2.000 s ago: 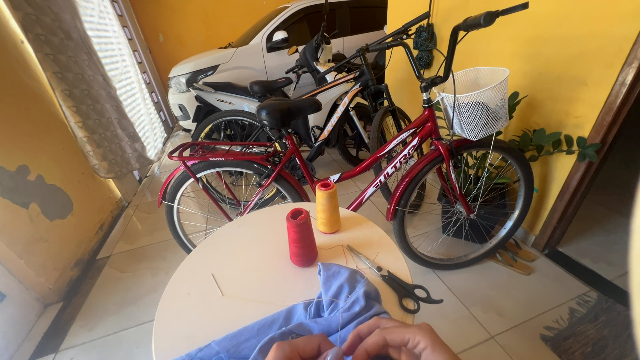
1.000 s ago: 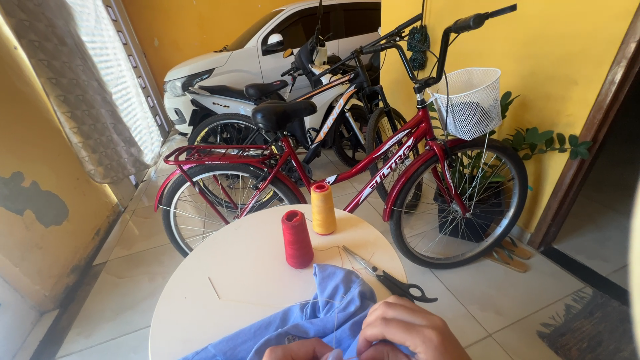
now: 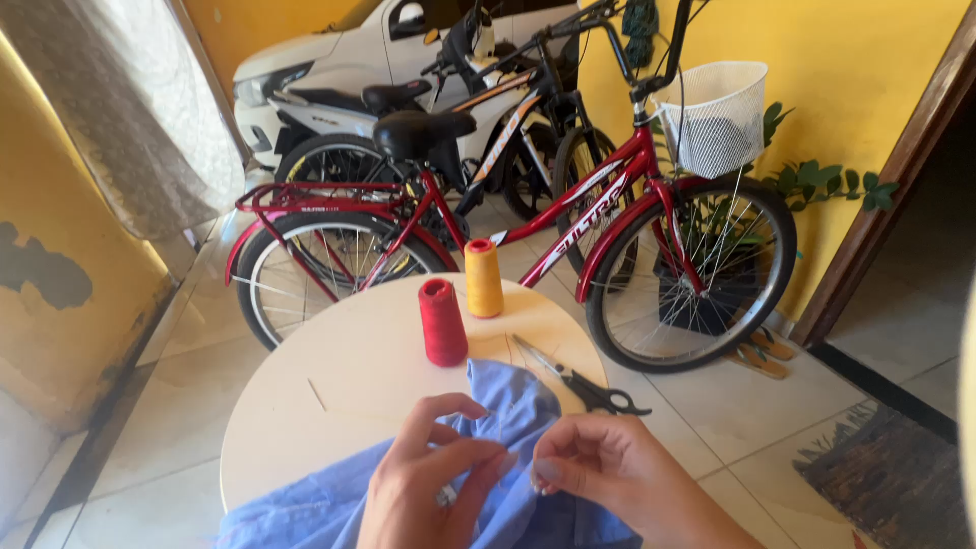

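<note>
Blue cloth [image 3: 305, 499] lies over the near part of a round, pale table [image 3: 267, 412], with stitching on it. Above the cloth, my left hand [image 3: 435, 473] has its thumb and index fingertip pinched together; a thin thread seems to be there, too fine to be sure. Close at its right, my right hand [image 3: 595, 473] pinches something tiny and shiny that I cannot make out. Beyond the cloth stand a red thread cone [image 3: 444, 328] and a yellow thread cone [image 3: 484, 282]. Black-handled scissors [image 3: 583, 385] lie at the right edge, blades partly apart.
A needle-like thin item [image 3: 316, 395] lies on the table's left part. Just behind the table stands a red bicycle [image 3: 579, 217] with a white basket [image 3: 717, 122]; another bicycle, a motorcycle and a white car [image 3: 328, 61] are farther back. A dark rug [image 3: 900, 473] lies at the right.
Both hands have risen farther into view above the cloth, and their fingers now show clearly. The thread cones and scissors keep their places on the table.
</note>
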